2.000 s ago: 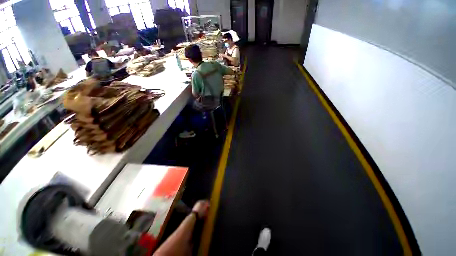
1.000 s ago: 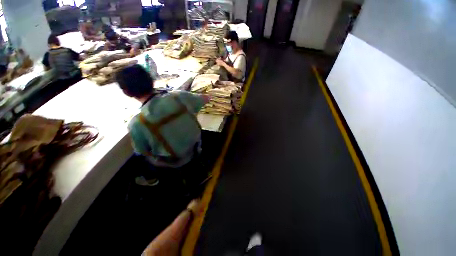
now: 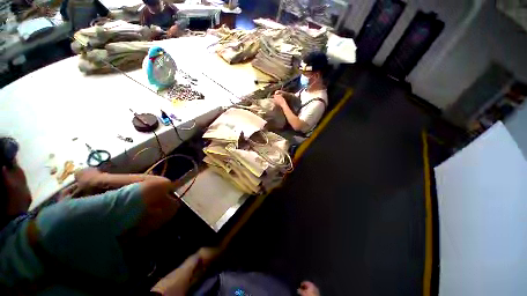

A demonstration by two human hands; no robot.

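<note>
My left hand [image 3: 202, 259] is small and blurred at the bottom, beside the seated person in green; its finger pose is unclear and nothing shows in it. My right hand [image 3: 309, 288] is cut off by the bottom edge, and its fingers are unclear. A stack of beige tote bags [image 3: 245, 151] with looped handles lies ahead on a low board [image 3: 212, 202] at the long table's side, touched by neither hand.
The white table [image 3: 46, 110] holds dark-handled scissors [image 3: 98, 156], a round dark dish [image 3: 145, 121], a teal-and-white bottle [image 3: 160, 68] and more bag piles [image 3: 289, 51]. A masked person [image 3: 309, 101] sits ahead. The dark aisle [image 3: 358, 191] has yellow lines; a white panel [image 3: 482, 208] stands right.
The view has moved forward along the aisle and tilted. The brown pile has left the picture, the beige stack is nearer, and my right hand has come into view at the bottom.
</note>
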